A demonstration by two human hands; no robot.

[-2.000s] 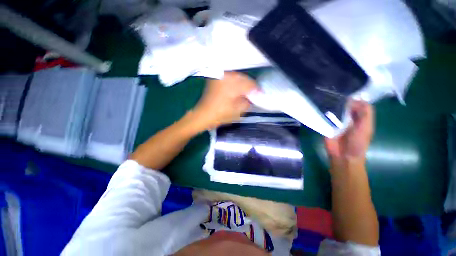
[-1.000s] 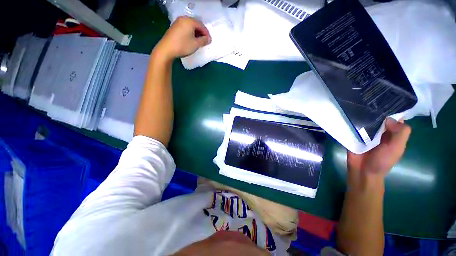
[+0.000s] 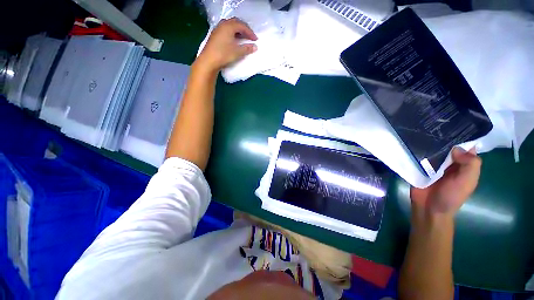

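Note:
My right hand (image 3: 448, 181) holds the lower corner of a black printed panel (image 3: 417, 88) together with a thin white sheet (image 3: 366, 126) under it. The panel is tilted, with fine white text and a small white label near its lower corner. My left hand (image 3: 227, 44) is at the far side on a white, wrinkled pile (image 3: 249, 65), fingers bent; whether it grips anything there cannot be told. A second black panel (image 3: 328, 183) lies on white sheets in front of me, reflecting a ceiling light.
Grey-faced panels (image 3: 93, 88) stand in a leaning row at left, beside a metal bar (image 3: 126, 24). A label sheet with dark rectangles (image 3: 348, 14) and loose white sheets (image 3: 503, 58) lie at the far side. A blue crate (image 3: 58, 217) is at lower left.
My left hand has moved from beside the held panel to the far-left white pile. My right hand still holds the panel, now lower and further right, its text and label clearer.

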